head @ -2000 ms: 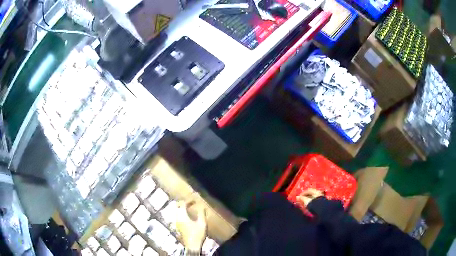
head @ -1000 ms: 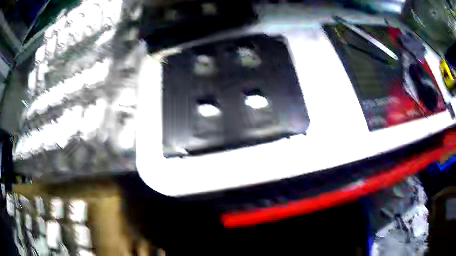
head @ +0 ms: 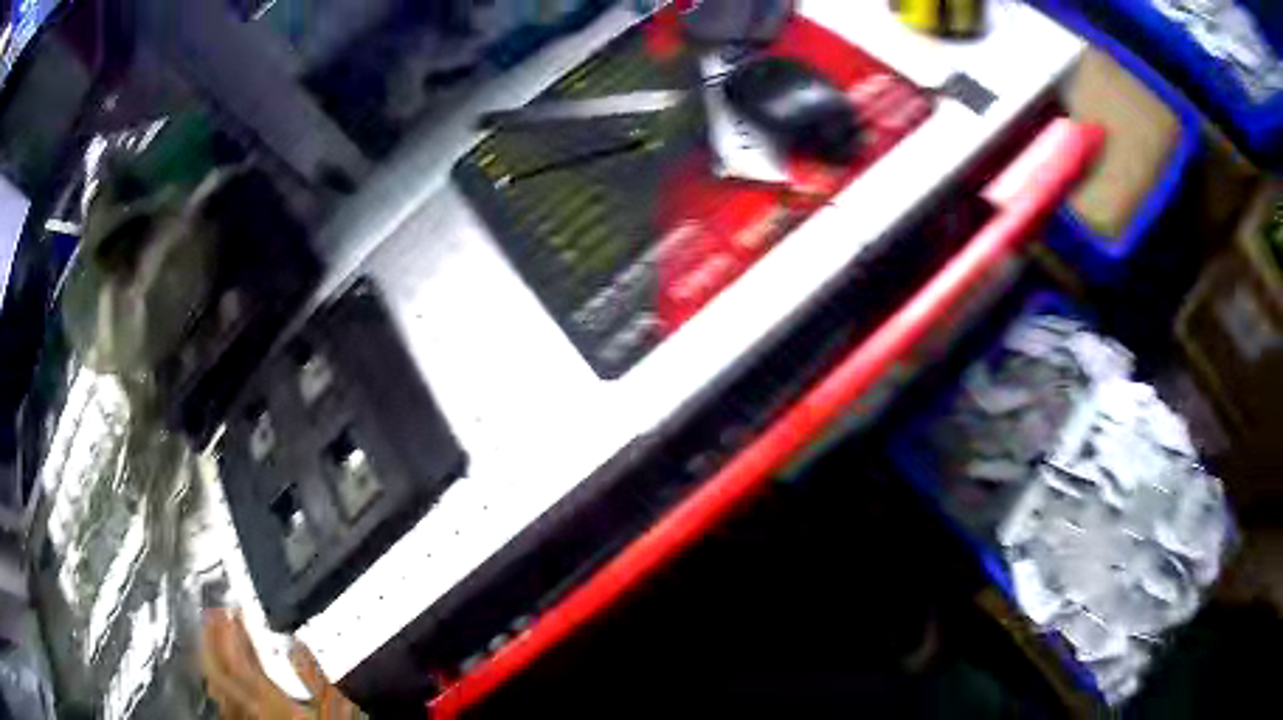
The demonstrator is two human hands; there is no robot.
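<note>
The black marking fixture (head: 342, 447) lies on the white machine table (head: 486, 352) at the left. Its four pockets show small pale patches; blur hides whether housings sit in them. Clear trays (head: 106, 513) with bright white parts stand at the far left, smeared by blur. Neither of my hands can be made out. A blurred orange-brown patch, probably cardboard, shows at the table's near-left corner.
The black and red mat (head: 633, 232) bears a black mouse (head: 795, 106) and a thin metal strip (head: 598, 110). A red-edged keyboard tray (head: 788, 429) runs below the table. A blue bin of pale parts (head: 1119, 485) and cartons (head: 1245, 324) stand at the right.
The view has swung right and tilted, so the fixture now lies at the left and the mat near the centre. Both hands seen two seconds ago have dropped out of view.
</note>
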